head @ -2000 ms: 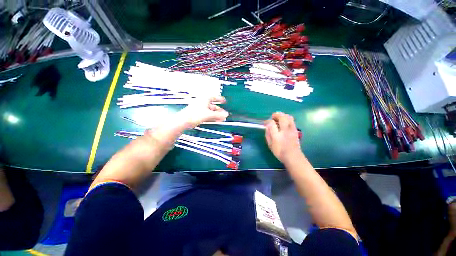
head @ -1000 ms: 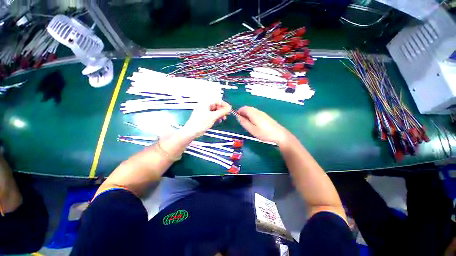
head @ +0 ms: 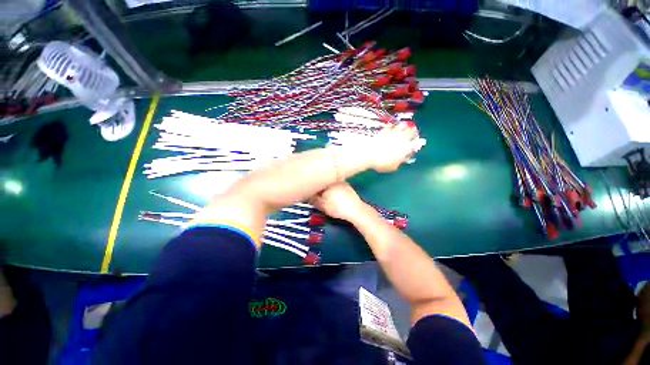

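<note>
My left hand (head: 393,146) reaches across to the right over the shorter pile of white sleeves (head: 349,121); its fingertips are at the pile's right end, and whether they grip a sleeve cannot be told. My right hand (head: 338,201) is lower, beside my left forearm, fingers curled and partly hidden. A wire lead with a red connector (head: 400,223) passes under my right hand and wrist; a grip on it is not clear. Sleeved harnesses (head: 285,247) with red connectors lie near the bench's front edge. The longer pile of white sleeves (head: 214,146) lies at left.
The unsleeved harness heap (head: 306,89) lies at the back, red connectors pointing right. A second wire bundle (head: 531,153) and a vented machine (head: 595,93) are at right. A white fan (head: 82,75), a yellow line (head: 130,185) and a dark heap (head: 50,141) are at left.
My left hand has moved right from the centre to the shorter sleeve pile. My right hand has moved down and slightly left. The red-ended lead's connector now shows right of my right wrist.
</note>
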